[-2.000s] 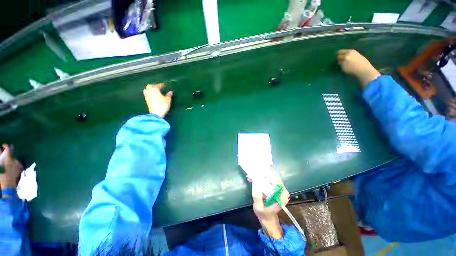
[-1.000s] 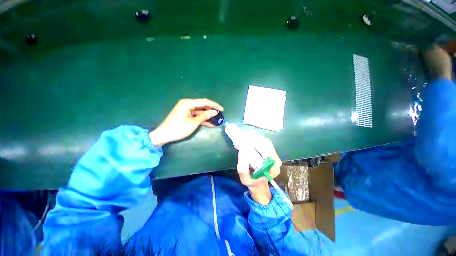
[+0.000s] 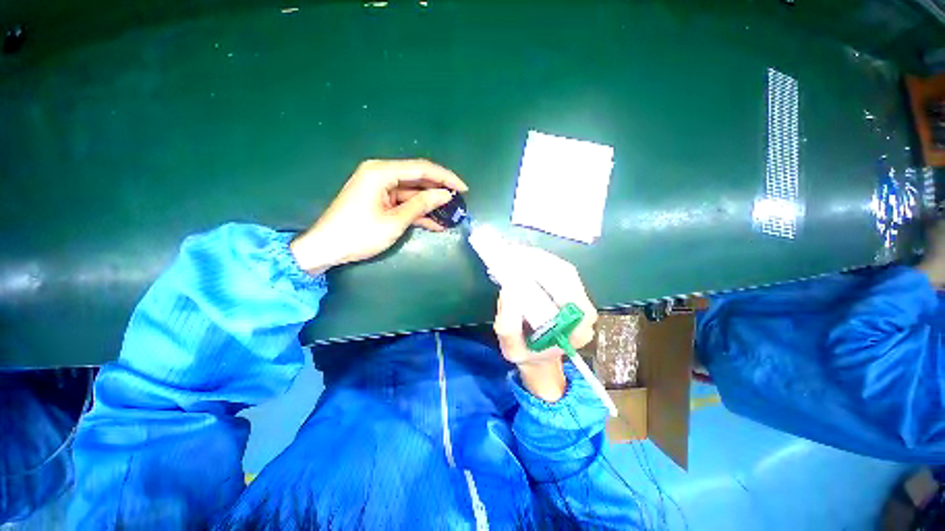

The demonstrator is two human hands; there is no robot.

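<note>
A small round black part [image 3: 449,208] is pinched between the thumb and fingers of my left hand [image 3: 378,216], held above the green surface. My right hand [image 3: 544,301] holds a white dispensing syringe [image 3: 504,260] with its narrow tip at the right side of the black part. Whether the tip touches is too small to tell. A green winged adapter [image 3: 556,328] is at the syringe's rear, with a pale hose [image 3: 594,386] running down from it. A white square sheet [image 3: 564,187] lies to the right of the black part.
The long green surface [image 3: 259,124] has a patterned strip [image 3: 782,156] at right. Another black part [image 3: 15,39] is at the far left. An open cardboard box [image 3: 668,384] stands below the front edge. A person in a blue smock [image 3: 819,353] is at right.
My left hand reached to the row of parts, then came back with a black part to the syringe tip. Since then the view has shifted; both hands keep nearly the same pose.
</note>
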